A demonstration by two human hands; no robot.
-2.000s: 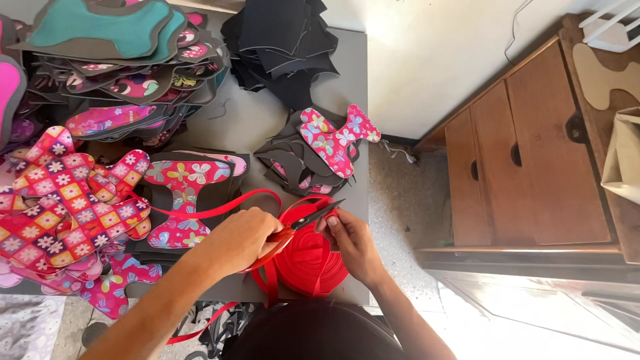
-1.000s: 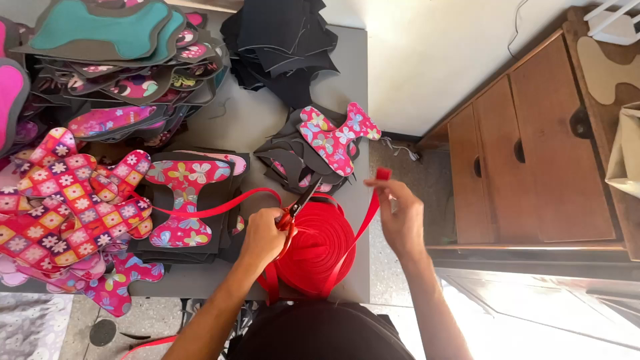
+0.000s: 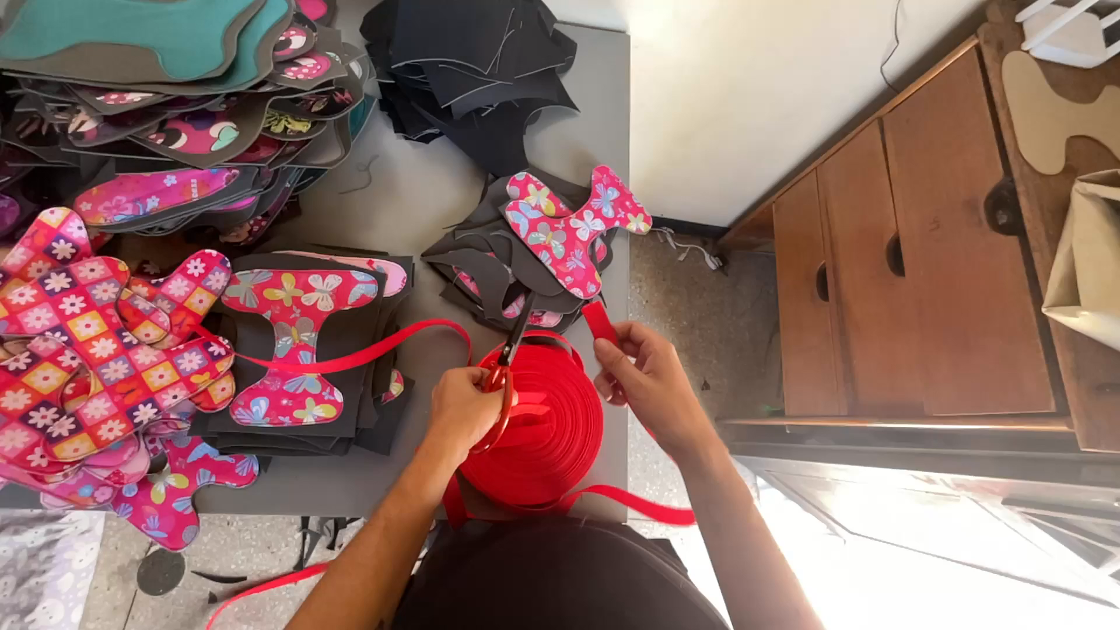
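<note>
My left hand (image 3: 465,408) grips the orange handles of a pair of scissors (image 3: 505,372), whose dark blades point up and away over the roll's left side. A large coil of red webbing strap (image 3: 560,429) lies flat at the table's near right corner. My right hand (image 3: 646,376) pinches a red strap end (image 3: 599,322) between thumb and fingers, right of the scissors. Short pieces of red strap (image 3: 528,407) rest on top of the coil. A loose length of strap (image 3: 376,352) curves leftward across a butterfly-print fabric piece (image 3: 296,341) on a dark stack.
Teal and printed cut pieces (image 3: 197,52) are piled at the far left, with checkered flower-print pieces (image 3: 105,350) nearer. Black pieces (image 3: 477,61) lie at the table's back. Another butterfly-print piece (image 3: 573,232) tops a dark pile. A wooden cabinet (image 3: 945,262) stands at right.
My right hand, raised with the strap end a second ago, is now lower and nearer the scissors. Two seconds ago both hands were together at the strap by the blades.
</note>
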